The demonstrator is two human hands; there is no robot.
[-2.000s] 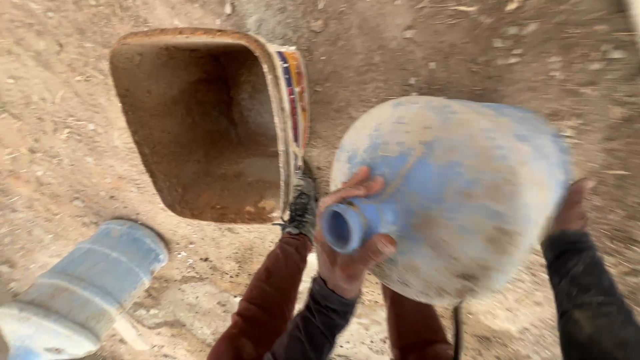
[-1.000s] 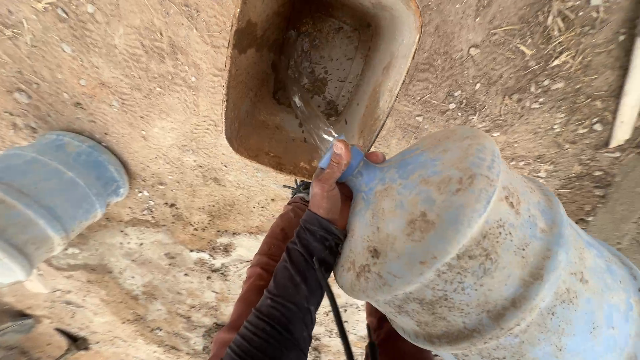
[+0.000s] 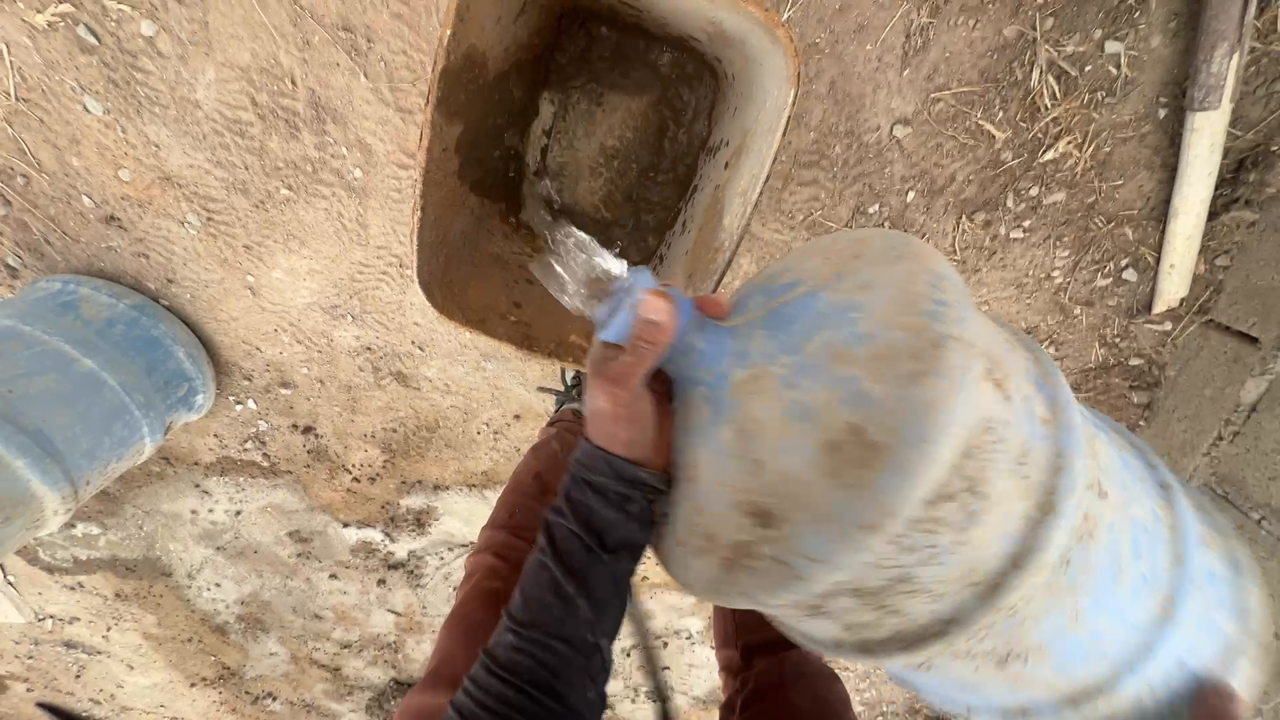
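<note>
A large blue plastic water jug (image 3: 900,480), smeared with mud, lies tilted across the right side of the view. My left hand (image 3: 635,385) is wrapped around its neck, the thumb near the mouth. Water (image 3: 580,265) runs from the mouth into a dirty square plastic tub (image 3: 765,130), which has a shallow layer of water on its bottom. At the lower right edge, a blurred part of my right hand (image 3: 1215,700) touches the base end of the jug; most of that hand is out of view.
A second blue jug (image 3: 90,370) lies on its side at the left. A pale pole or pipe (image 3: 1190,200) rests on the ground at the upper right, beside concrete blocks (image 3: 1220,410). My legs and one shoe are below the tub. Damp, whitish ground lies at the lower left.
Two seconds ago the tub showed no water and none ran from the jug. The jug's mouth has since come over the tub's rim, and water now streams out, more thickly than one second ago.
</note>
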